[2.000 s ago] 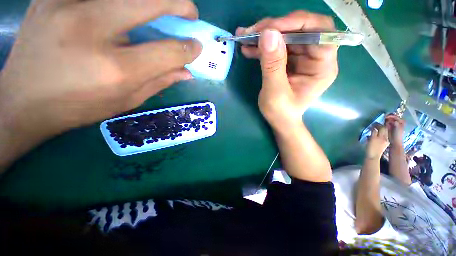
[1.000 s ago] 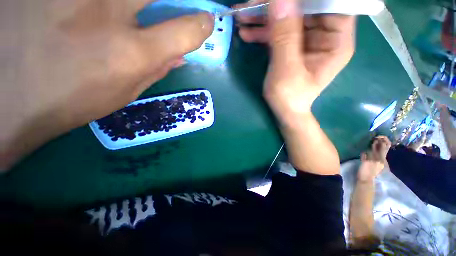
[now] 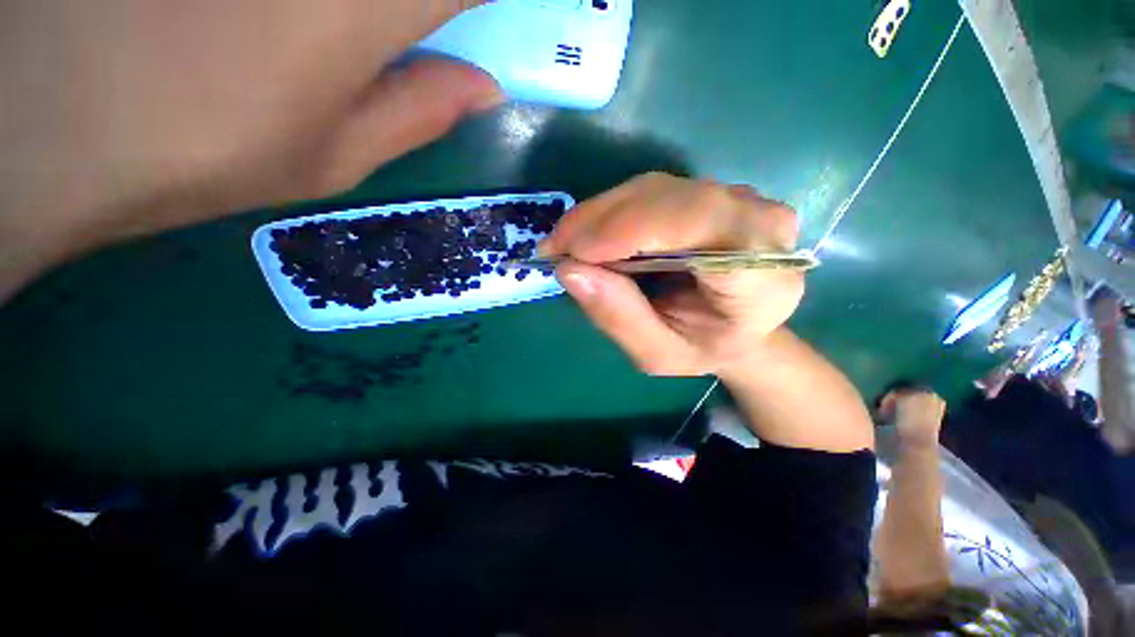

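My left hand (image 3: pixel 286 112), cut off by the upper left edge, holds a light-blue plastic housing (image 3: pixel 529 50) at the top; its slotted grille and a dark hole show. My right hand (image 3: pixel 697 274) grips the tweezers (image 3: pixel 716 261) like a pen. The tweezer tips are over the right part of the parts tray (image 3: pixel 289 305), among small round inserts (image 3: pixel 398 251). Whether the tips hold an insert cannot be told. Loose spilled inserts (image 3: pixel 342 371) lie on the green surface below the tray.
A small perforated piece (image 3: pixel 887 27) lies at the upper right, near a thin white line (image 3: pixel 902 121) and a worn pale strip (image 3: pixel 1031 112). Blue shells (image 3: pixel 981 310) and golden parts (image 3: pixel 1031 299) lie at the far right. Another person's hand (image 3: pixel 915 413) and arm are at the lower right.
My right hand with the tweezers has moved from the housing's holes down to the tray. The housing in my left hand sits higher and further right in view. The perforated piece has come into view.
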